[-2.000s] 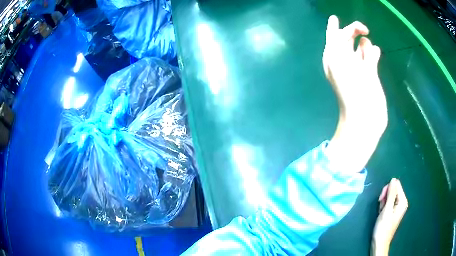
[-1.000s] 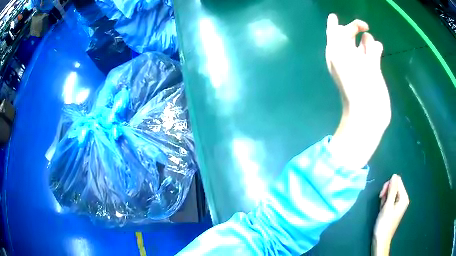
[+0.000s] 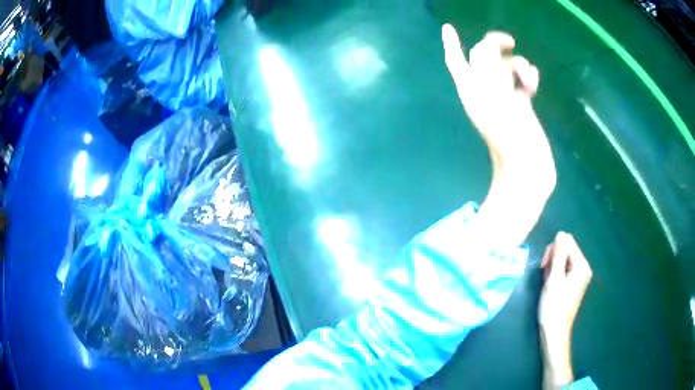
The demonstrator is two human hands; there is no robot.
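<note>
My left hand [image 3: 504, 99] is over the green work surface [image 3: 396, 145], palm-side curled, with the thumb stretched away from the bent fingers. No object shows in it. Its arm, in a pale blue sleeve, crosses from the bottom edge. My right hand [image 3: 565, 276] is lower right over the same green surface, small in view, with its fingers folded together. No object shows in it. The two hands are apart.
A large tied clear-blue plastic bag [image 3: 164, 251] stands left of the green surface's edge, partly over a brown carton [image 3: 263, 329]. More blue bags [image 3: 171, 49] lie behind it. The glossy blue floor [image 3: 38, 228] has a yellow mark. A light green line [image 3: 636, 68] curves along the far right.
The view has shifted, so the bag and both hands sit further left in the picture. My left thumb is spread wider from the fingers. A bit of right sleeve now shows at the bottom.
</note>
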